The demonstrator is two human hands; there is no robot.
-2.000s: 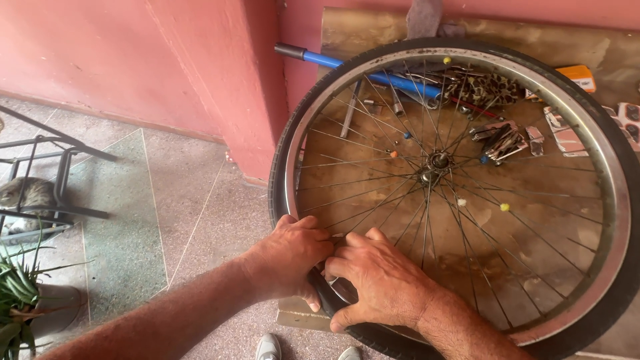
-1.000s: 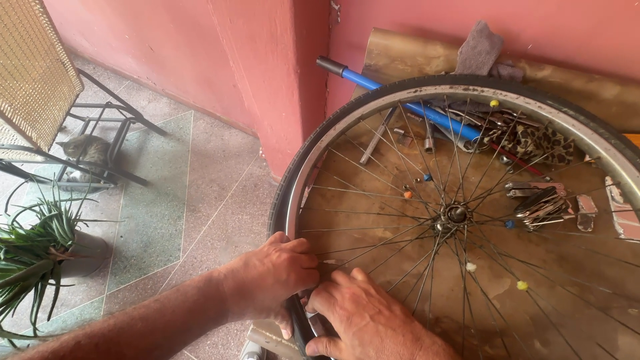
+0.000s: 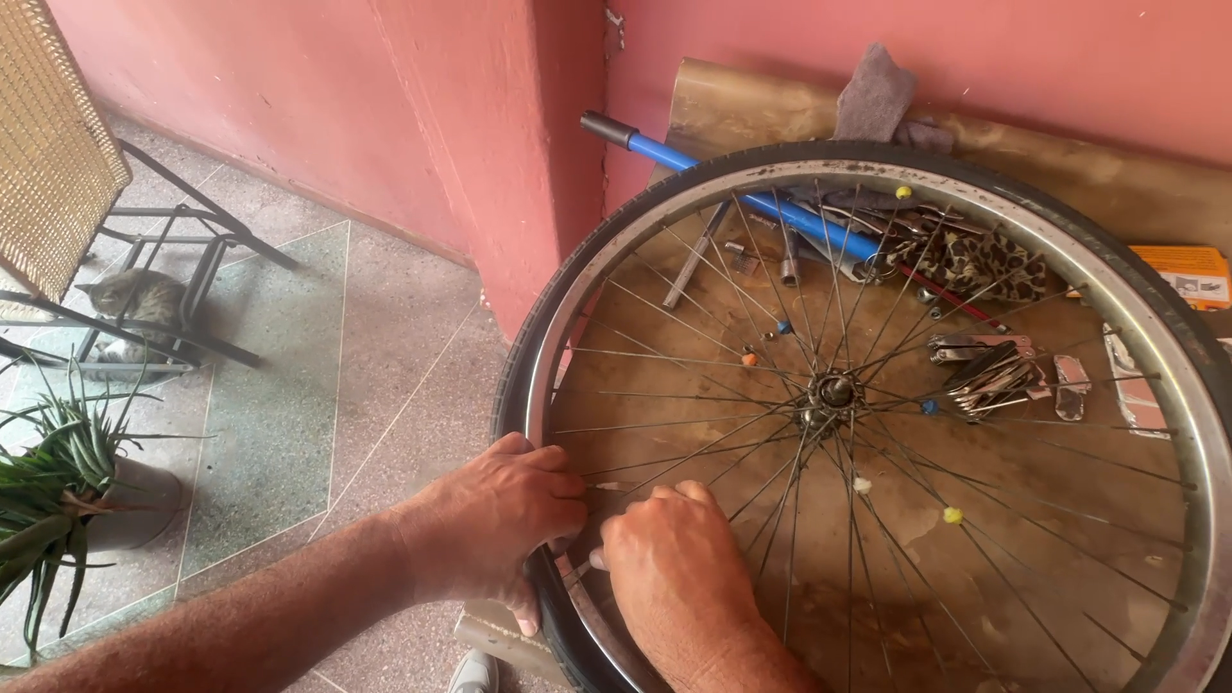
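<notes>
A spoked bicycle wheel [image 3: 962, 173] with a black tire [image 3: 512, 380] stands over a brown-covered work surface. At the lower left of its metal rim, my left hand [image 3: 505, 525] grips the tire and rim, fingers curled inward and thumb outside. Just to its right, my right hand [image 3: 679, 577] is closed at the inner side of the rim, its fingertips partly hidden; whether it holds something small cannot be told. The hub [image 3: 830, 397] sits at the wheel's centre, and yellow beads [image 3: 953, 516] are on some spokes.
Behind the spokes lie a blue hand pump [image 3: 664, 152], a folding multi-tool [image 3: 991, 375], a camouflage pouch [image 3: 982, 265] and a metal bar [image 3: 695, 255]. A grey rag [image 3: 874, 94] rests by the pink wall. At left are a potted plant [image 3: 135, 505], a woven chair [image 3: 58, 164] and a cat [image 3: 140, 298].
My right hand has shifted from over the tire and rim, thumb outside, to the rim's inner side. My left hand remains on the tire. The view has shifted leftward.
</notes>
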